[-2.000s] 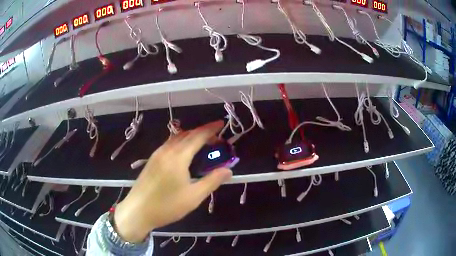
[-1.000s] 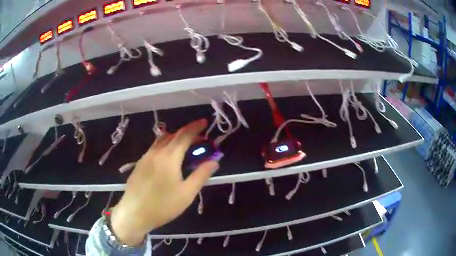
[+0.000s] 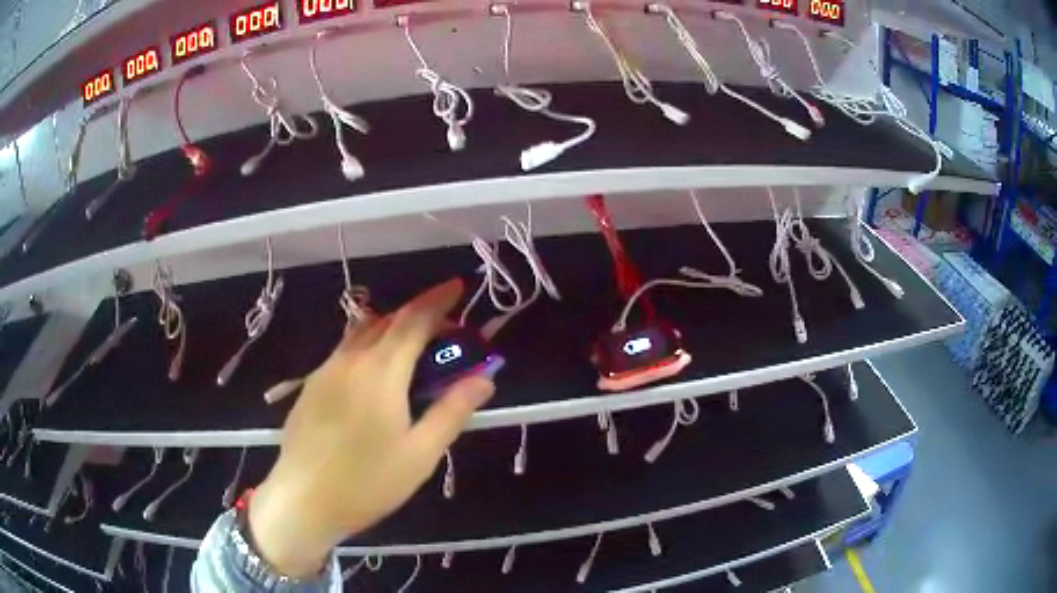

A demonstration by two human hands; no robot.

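Note:
My left hand reaches in from the lower left with its back up. Its thumb and fingers are around a dark watch body with a lilac edge and a lit battery icon, at the front of the second shelf. The palm and the watch's left side are hidden. To its right, a second watch body with a pink-red edge and a lit icon rests near the shelf edge, a white cable running to it. My right hand is not in view.
The black-matted shelf has a white front edge. Looped white cables hang over the tiers, with a red cable at upper left. Red digital readouts line the top. Blue racking and grey floor are at right.
The shelves and both watches have shifted left in the picture as the view moved. My left hand keeps the same grip around the lilac-edged watch body.

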